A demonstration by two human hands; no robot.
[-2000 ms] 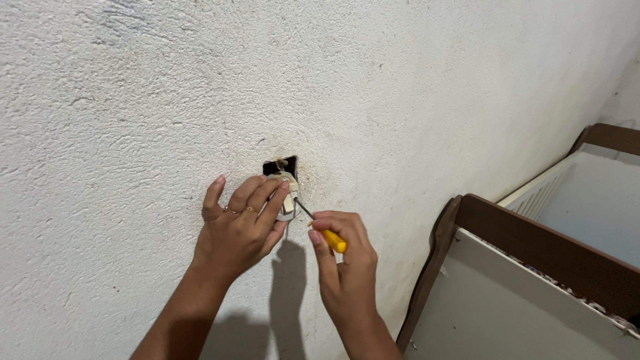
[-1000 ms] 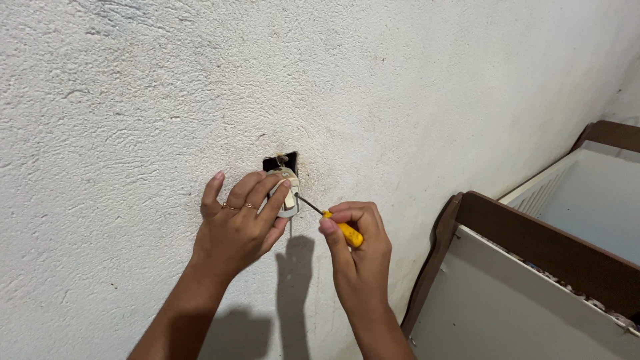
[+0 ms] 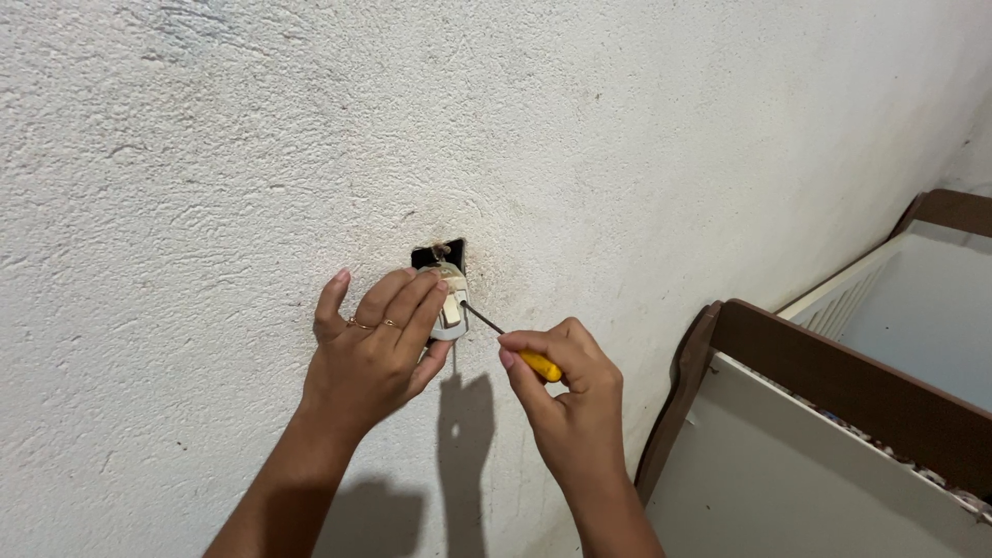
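A light switch module point(image 3: 452, 313) with a pale rocker sits at the lower part of a dark wall box opening point(image 3: 456, 253). My left hand point(image 3: 372, 349), with rings on two fingers, holds the module, its fingertips over the front and the thumb at the lower edge. In my right hand point(image 3: 570, 376) is a screwdriver point(image 3: 541, 365) with a yellow handle, pinched between thumb and fingers. Its thin shaft slants up and left, and the tip meets the right side of the module. The fingers hide the module's left part.
Rough white plaster wall point(image 3: 232, 155) surrounds the opening. At the right, close to the wall, stands a crib point(image 3: 837, 364) with brown rails, pale end panels and white slats. Shadows of the hands fall on the wall below.
My right hand shifted slightly right between the two earlier frames, and its fingers have changed their hold on the screwdriver handle. The left hand stays on the module.
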